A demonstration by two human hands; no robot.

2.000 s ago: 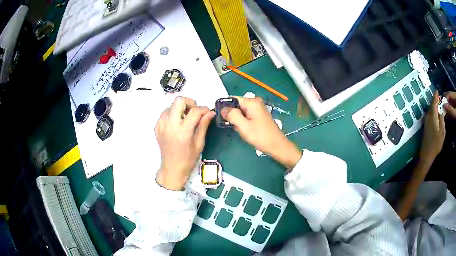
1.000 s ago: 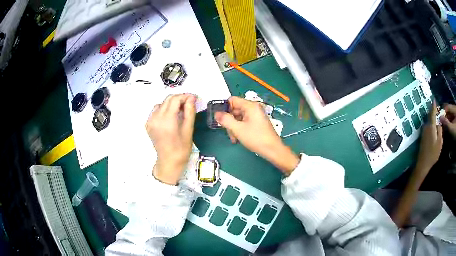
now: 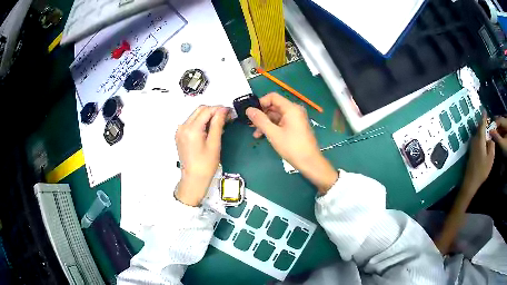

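Observation:
My right hand [image 3: 289, 128] holds a small black watch back cover [image 3: 245, 104] between thumb and fingers above the mat. My left hand [image 3: 201, 146] is just left of it, thumb and fingertips pinched at a small pale piece [image 3: 230, 113] beside the cover's edge; whether it is attached to the cover is unclear. A watch case with a yellow-gold centre [image 3: 232, 190] lies below my hands, at the corner of a white gasket sheet [image 3: 253, 249] with rounded-square cut-outs.
Dark octagonal cases [image 3: 135, 80] lie on white paper at left. An orange stick [image 3: 290, 90], tweezers [image 3: 356, 138] and a black foam tray [image 3: 378, 83] are ahead and right. Another person's hand [image 3: 482, 150] is at the right edge by a second gasket sheet [image 3: 421, 175].
The black cover has moved up and tilted, with my right hand. My left hand has moved right, closer to it. The white scraps near my right hand look mostly hidden now.

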